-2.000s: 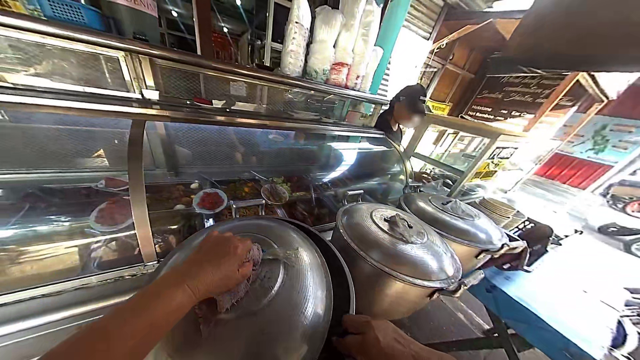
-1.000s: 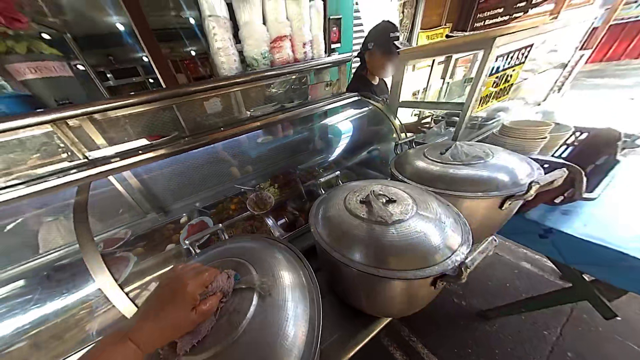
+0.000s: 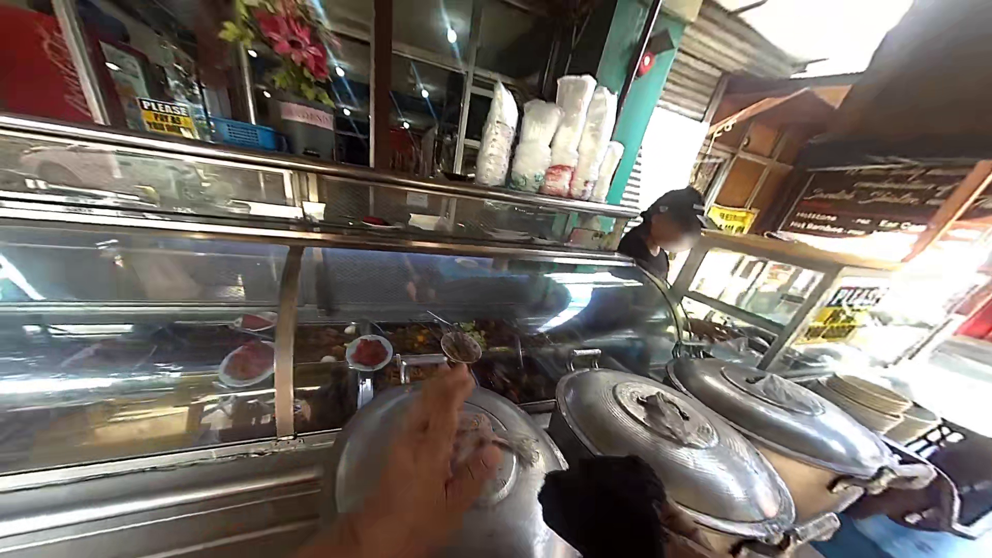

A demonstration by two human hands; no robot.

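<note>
My left hand (image 3: 426,457), blurred by motion, is over the round metal lid (image 3: 372,442) of the nearest large pot. A greyish-pink patch, perhaps a cloth, shows beside its fingers; whether the hand grips it is unclear. At the bottom edge my right hand (image 3: 682,535), mostly hidden, holds a black cloth (image 3: 604,504) against the right side of that lid. To the right stand a second lidded metal pot (image 3: 728,442) and a third lidded pot (image 3: 821,426). Both have cloth or plastic wrapped around their lid knobs.
A curved glass food display (image 3: 465,287) with dishes and a ladle (image 3: 461,347) runs behind the pots. Wrapped cup stacks (image 3: 573,139) stand on its top. A person in a dark cap (image 3: 674,213) is behind the far end. Stacked plates (image 3: 864,399) sit at the right.
My left hand was pressing a cloth on the nearest lid; its fingers now point upward. My right hand has come into view with a black cloth, absent one second ago. The view has swung left.
</note>
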